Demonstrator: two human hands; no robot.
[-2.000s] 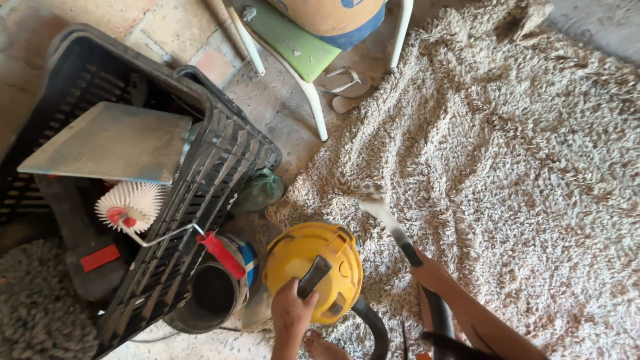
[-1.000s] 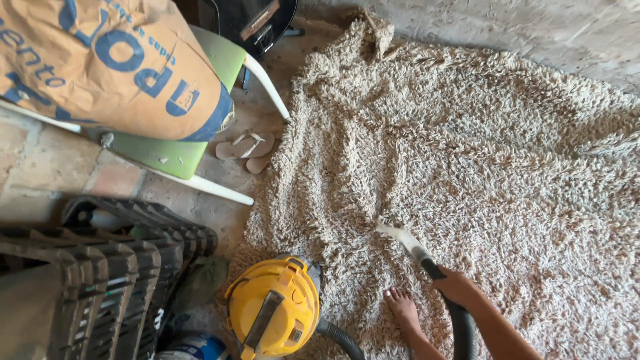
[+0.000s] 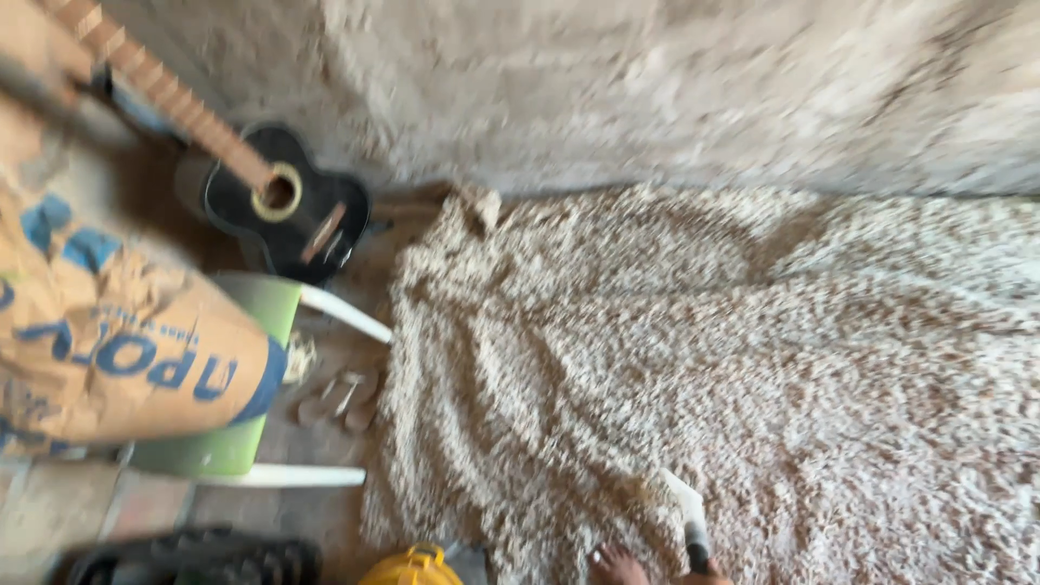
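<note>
At the bottom edge my right hand [image 3: 704, 576] is closed on the black tube of a vacuum hose, only partly in frame. Its pale, translucent nozzle [image 3: 687, 497] rests against a shaggy beige rug [image 3: 731, 366], which lies in folds. Left of the hand, the yellow top of a vacuum cleaner [image 3: 413, 569] shows at the bottom edge. A bare foot [image 3: 616, 564] stands on the rug between the two. My left hand is out of view. The picture is blurred.
A green chair [image 3: 199, 447] with white legs holds a large paper sack [image 3: 122, 349]. A black acoustic guitar [image 3: 284, 203] leans behind it. Flip-flops [image 3: 341, 398] lie between chair and rug. A black plastic crate [image 3: 195, 559] is at bottom left; a rough wall [image 3: 650, 97] runs behind the rug.
The view has swung up toward the wall, bringing the guitar into sight. My left hand, on the vacuum's top two seconds ago, was out of sight one second ago and still is.
</note>
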